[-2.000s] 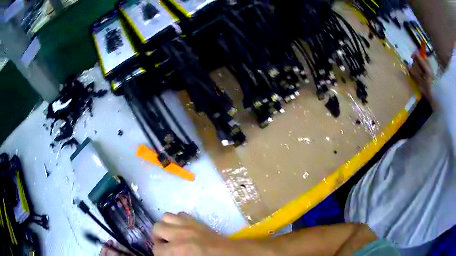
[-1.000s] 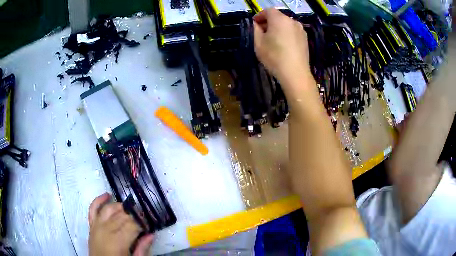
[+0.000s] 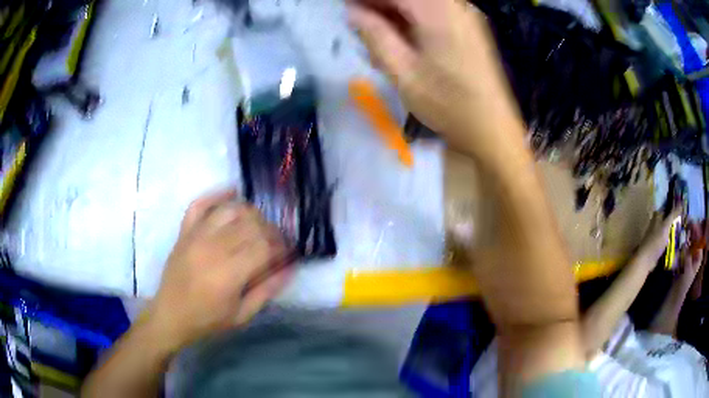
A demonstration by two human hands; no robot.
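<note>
The open black power bank case lies lengthwise on the white tabletop, with red lead wires and dark cables inside. A white battery cell with a dark green end band extends from its far end. My left hand is at the near end of the case, fingers bent over it; blur hides whether it grips the case or a cable. My right hand is raised at the top, right of the cell, fingers curled; its fingertips are blurred and cut by the edge. An orange scraper lies between the case and my right forearm.
Black units with yellow edging and cables stand at the left. A mass of black cables hangs over brown board at the right. Yellow tape edges the table. A blue crate is below. Another person's hands are at far right.
The view has shifted, so the case appears higher and further right. My right hand has left the cables of the stacked units and is nearer the case. My left hand stays at the case's near end.
</note>
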